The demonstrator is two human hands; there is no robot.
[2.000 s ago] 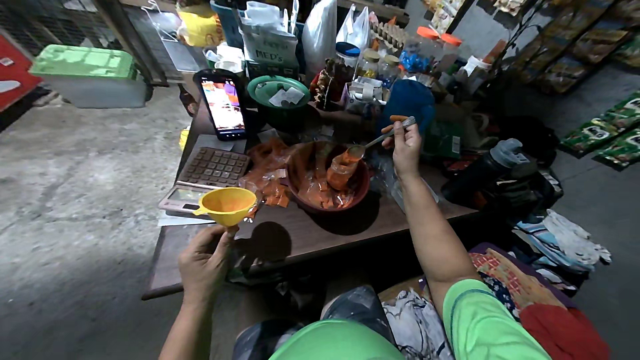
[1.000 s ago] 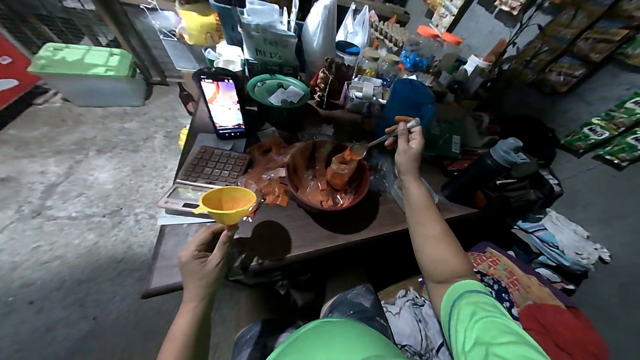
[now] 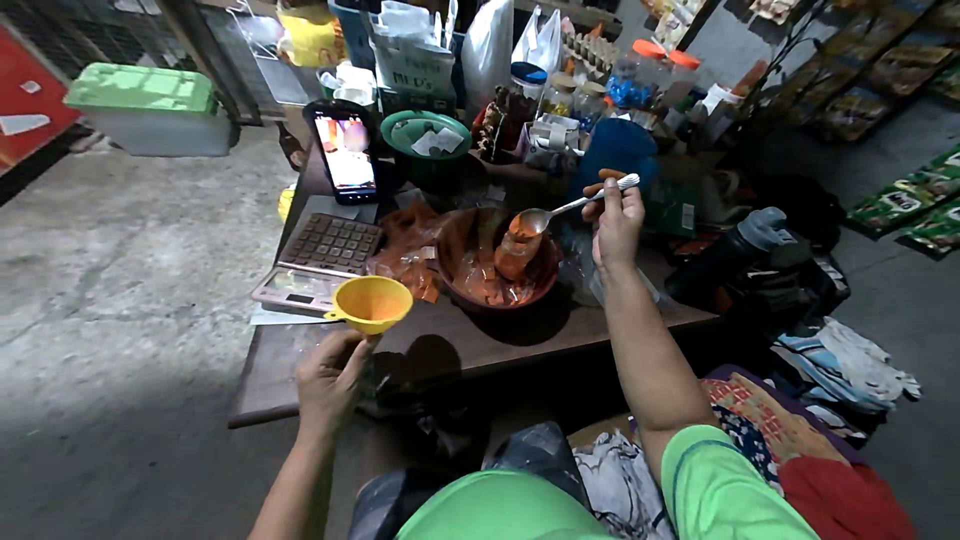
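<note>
My left hand grips a yellow plastic funnel by its underside, in front of the table's left part; orange powder shows inside it. In my right hand is the handle of a metal spoon, its bowl over the mouth of a clear jar holding orange powder. The jar leans inside a dark red bowl among small plastic packets of orange stuff. More orange packets lie left of the bowl. What the funnel's spout enters, if anything, is hidden behind my fingers.
A pink calculator and a lit phone stand at the table's left. Behind are a green basin, lidded jars and a blue container. A dark bottle leans at the right.
</note>
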